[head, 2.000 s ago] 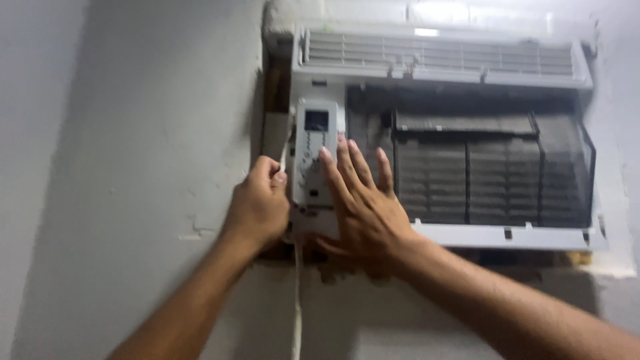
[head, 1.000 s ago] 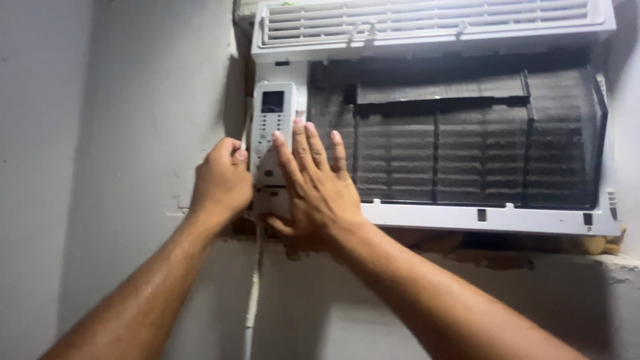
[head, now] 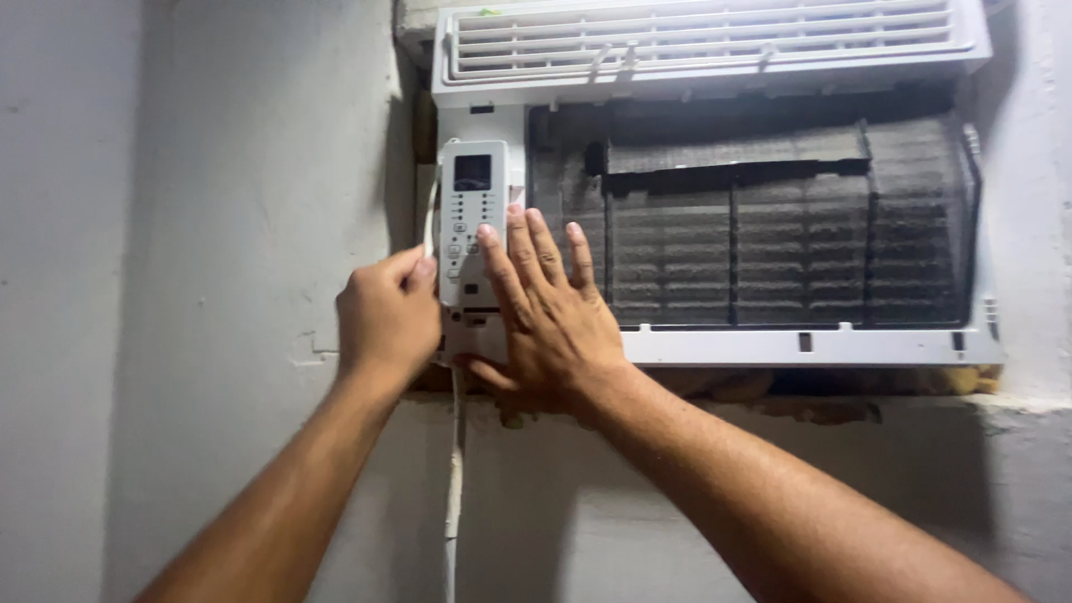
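A window air conditioner with its front cover off is set in the wall, its control panel (head: 473, 193) with a small dark display at the left end. My left hand (head: 389, 314) is closed around a white cable (head: 431, 218) at the panel's left edge. Flat against the lower right of the panel and the housing lies my right hand (head: 557, 306), fingers spread and pointing up. To its right is the dusty mesh air filter (head: 804, 243) over the dark front opening. The white louvered air grille (head: 703, 38) runs along the top of the unit.
A white cord (head: 456, 477) hangs down from below the unit's left end. The painted wall (head: 251, 167) on the left meets the unit at a rough gap. Chipped wall edging (head: 804, 409) and yellowish filling (head: 963, 379) show under the housing's white bottom frame (head: 720, 347).
The view has shifted closer to the unit. Both hands keep about the same places on it, the left at the cable and the right on the panel.
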